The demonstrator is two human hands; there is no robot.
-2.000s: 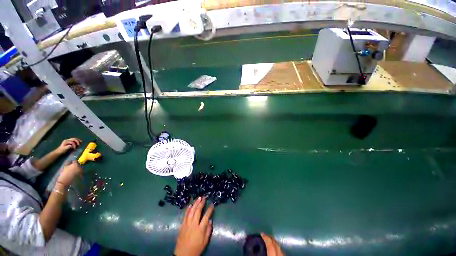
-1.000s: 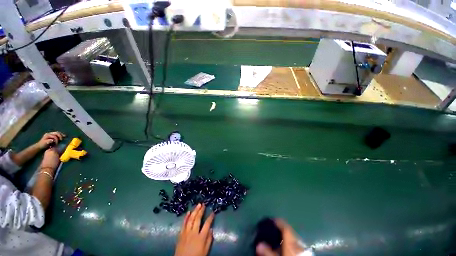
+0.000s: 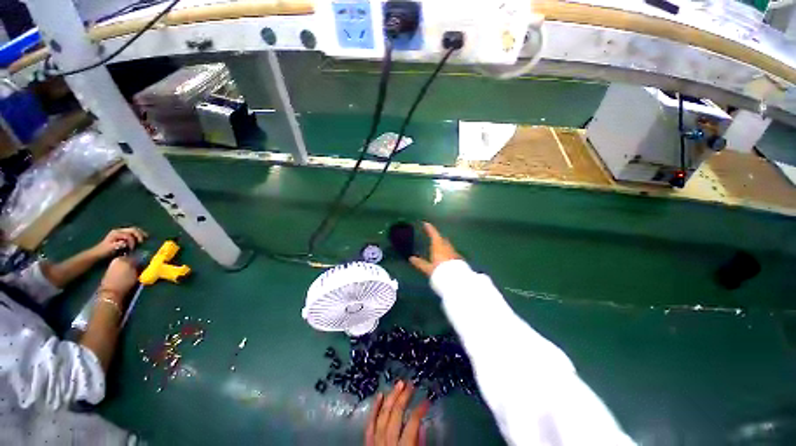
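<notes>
A pile of small black glossy parts (image 3: 401,357) lies on the green bench in front of me. My left hand (image 3: 397,420) is at the pile's near edge, palm down with fingers apart; its lower part is cut off by the picture's bottom. A palm-sized black housing (image 3: 402,239) stands on the bench beyond the white fan. My right hand (image 3: 439,253) is stretched out just right of it, index finger and thumb spread, the thumb close to its near edge. Whether it still touches the housing is hard to tell.
The white fan (image 3: 352,299) stands left of my right arm, with black cables hanging behind it. A neighbour's hands (image 3: 120,261), a yellow tool (image 3: 164,265) and scattered small bits (image 3: 179,344) are at left. Another dark object (image 3: 738,271) lies far right.
My right hand has moved from the near edge to beyond the fan, along with the black housing. My left hand stays beside the pile. The view has shifted.
</notes>
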